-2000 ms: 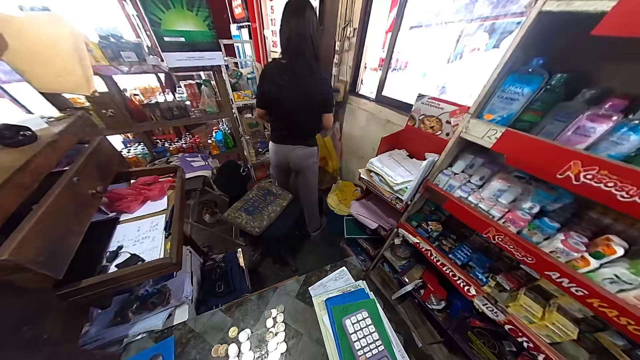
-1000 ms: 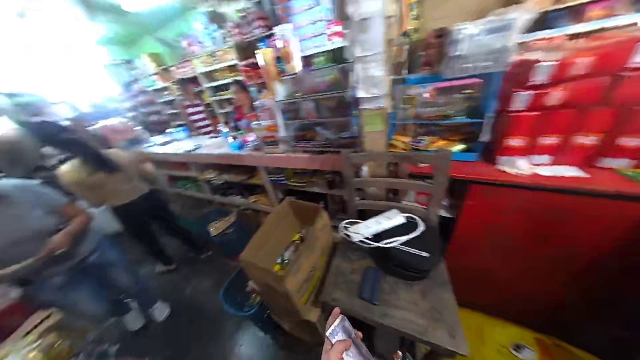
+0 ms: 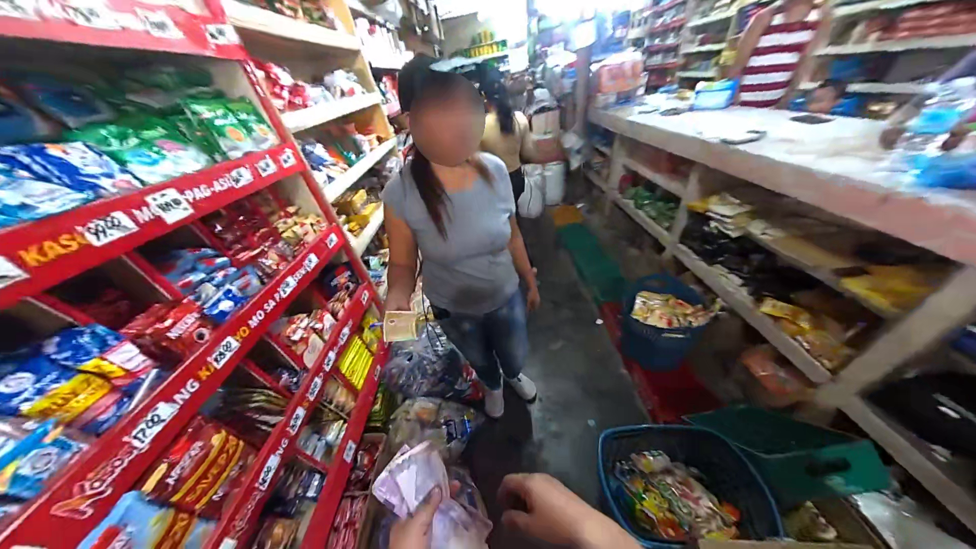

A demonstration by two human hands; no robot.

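My left hand (image 3: 418, 522) is at the bottom centre, shut on purple banknotes (image 3: 415, 482) that look creased and fanned. Just to its right is my right hand (image 3: 545, 507), fingers curled, with nothing visible in it; whether they are closed is hard to tell. Facing me in the aisle stands a person in a grey shirt (image 3: 473, 229) and jeans, holding out a yellowish banknote (image 3: 399, 326) beside the shelves.
A red-edged rack (image 3: 183, 412) of sachets lines the left. Filled plastic bags (image 3: 431, 423) lie at its foot. Blue baskets of packets (image 3: 690, 435) (image 3: 637, 347) stand at right, below a long white counter (image 3: 724, 152). More people are behind.
The view has swung widely, from a desk with coins and a calculator, past a wooden chair, to this aisle. Both my hands are now in view, and the grey-shirted person now faces me.
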